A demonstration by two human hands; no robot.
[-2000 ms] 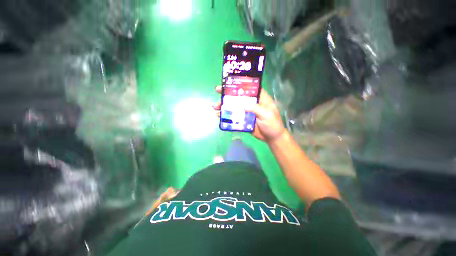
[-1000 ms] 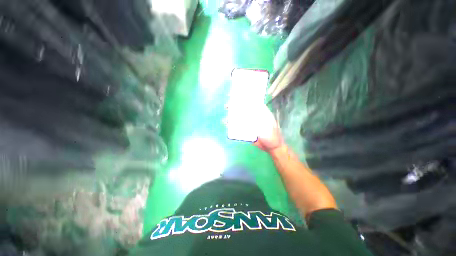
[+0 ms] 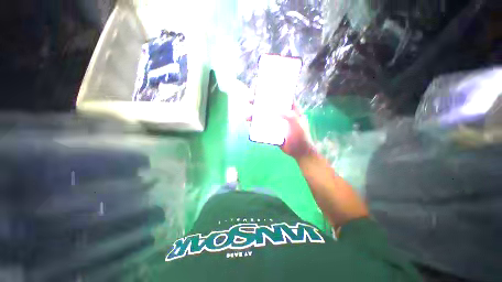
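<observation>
A smartphone (image 3: 274, 99) with a glowing white screen is upright near the middle of the view, its screen facing me. My right hand (image 3: 296, 133) holds it by its lower right side, with the thumb over the screen's edge and fingertips showing at the left edge. The screen is too bright to read. My left hand is not in view.
A large white open-topped bin (image 3: 140, 113) stands ahead on the left, with bagged dark blue items inside. Shiny plastic-bagged goods (image 3: 352, 60) lie ahead on the right. Blurred stacks of dark garments (image 3: 82, 193) line both sides of the green floor (image 3: 264, 172).
The view has moved forward along the aisle; the white bin and bagged goods are now closer. The phone screen went from a coloured display to plain white. My left hand has left the view.
</observation>
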